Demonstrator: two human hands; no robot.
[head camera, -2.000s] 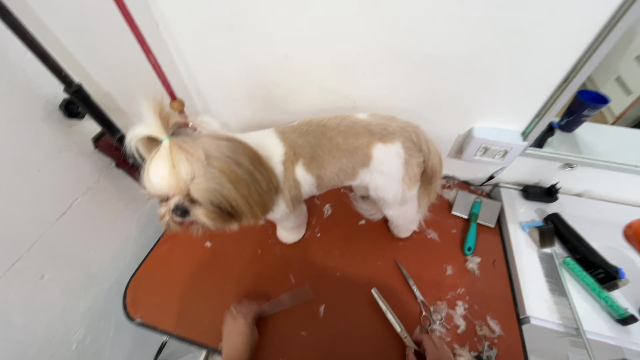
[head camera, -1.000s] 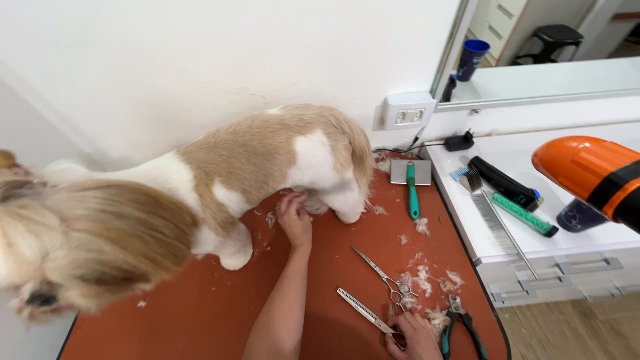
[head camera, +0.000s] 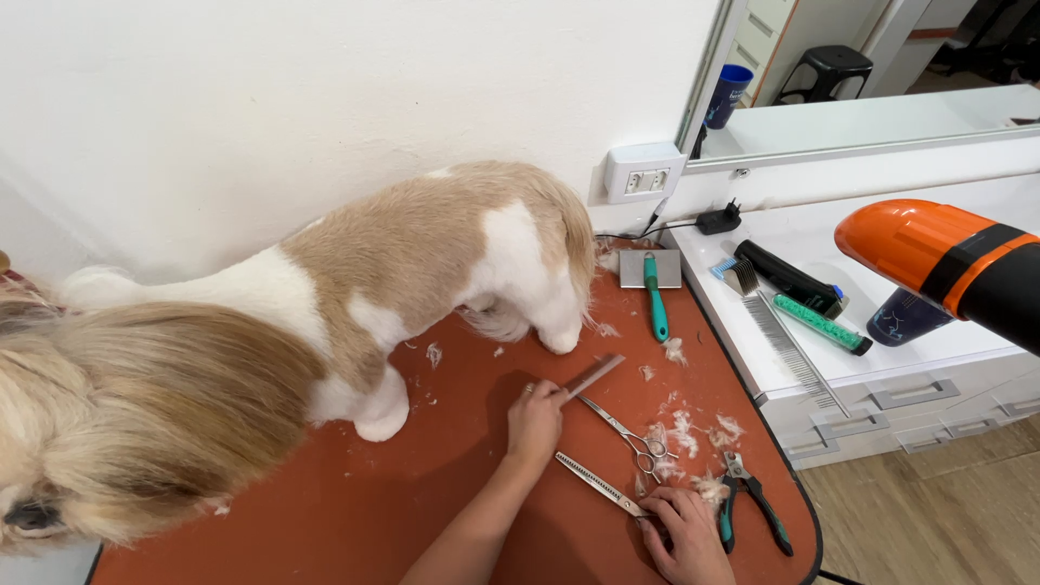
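Observation:
A tan and white long-haired dog (head camera: 390, 252) stands on the red-brown grooming table (head camera: 349, 504), its head at the left edge. My left hand (head camera: 536, 418) holds a thin comb (head camera: 595, 375) by one end, in front of the dog's hind feet. The comb's far end points up and right, over the tip of a pair of straight scissors (head camera: 621, 431). My right hand (head camera: 686, 536) has its fingers on the handles of thinning shears (head camera: 597, 485), which lie toward the left. Nail clippers (head camera: 743, 487) with dark green handles lie just right of my right hand.
A slicker brush (head camera: 656, 301) lies near the table's back right corner, beside cut fur. On the white cabinet (head camera: 821, 236) are a trimmer (head camera: 788, 276), a steel comb (head camera: 788, 349), a green tube (head camera: 822, 323) and a blue cup (head camera: 906, 317). An orange dryer nozzle (head camera: 918, 244) juts in from the right.
My left hand has moved right from beside the dog's belly, and the comb now shows clearly in it. My right hand remains at the thinning shears' handles.

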